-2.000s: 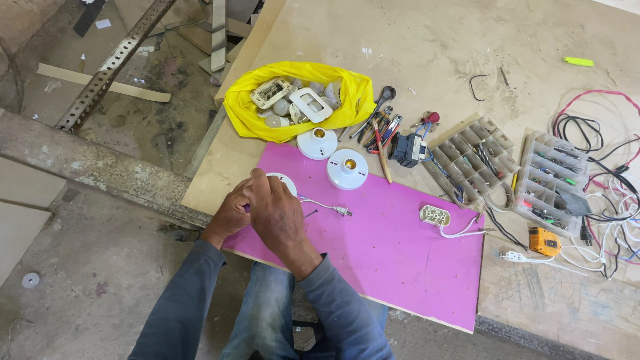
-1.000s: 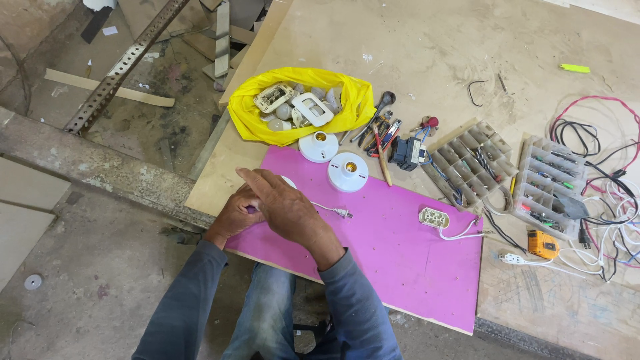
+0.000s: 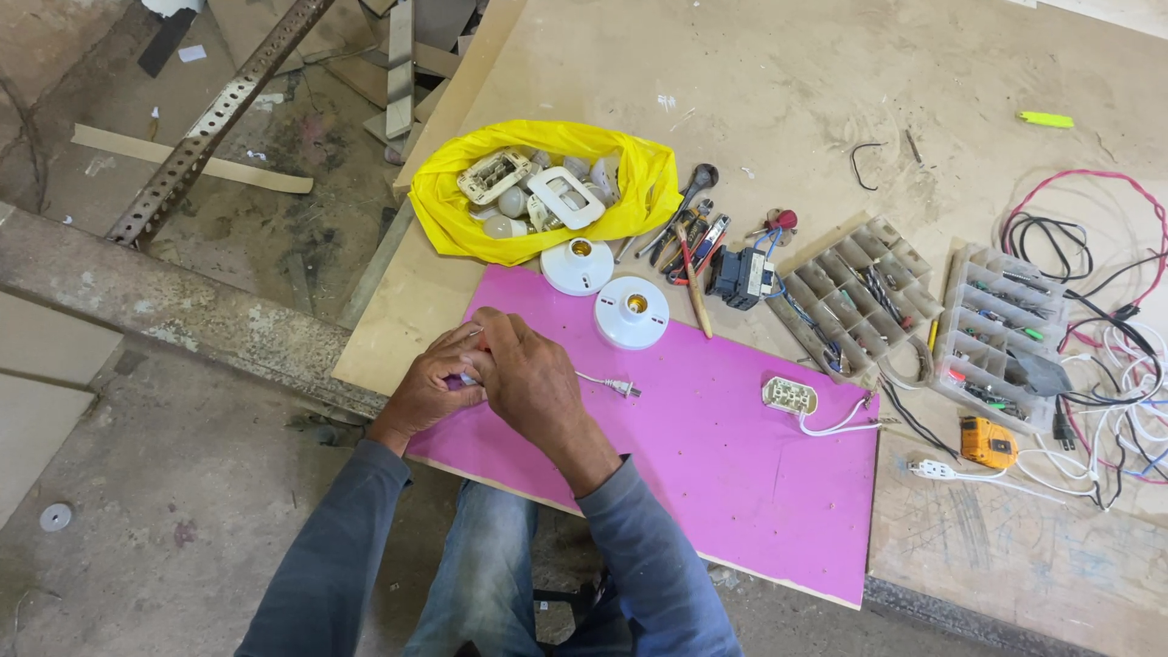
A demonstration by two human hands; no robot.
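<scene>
My left hand [image 3: 431, 392] and my right hand [image 3: 534, 379] meet over the left part of a pink board [image 3: 712, 438]. Both close around a small object with a bit of orange and white showing; the fingers hide most of it. A white two-prong plug [image 3: 625, 388] on a thin cord lies just right of my right hand. Beyond the hands are two white round lamp holders, one [image 3: 631, 313] on the board and one [image 3: 577, 266] at its back edge. A white outlet body [image 3: 790, 396] with wires lies on the board's right part.
A yellow bag [image 3: 447, 228] holds bulbs and switch plates. Pliers [image 3: 712, 242], an adjustable wrench [image 3: 698, 182] and a black electrical component [image 3: 741, 276] lie behind the board. Two compartment boxes [image 3: 853, 297], [image 3: 1004, 328], a yellow tape measure [image 3: 988, 443] and tangled wires are at the right.
My right hand has shifted slightly and its fingers, raised and extended a second ago, are now bent down at the left hand's fingertips. The lamp holders, bag and outlet body have stayed put.
</scene>
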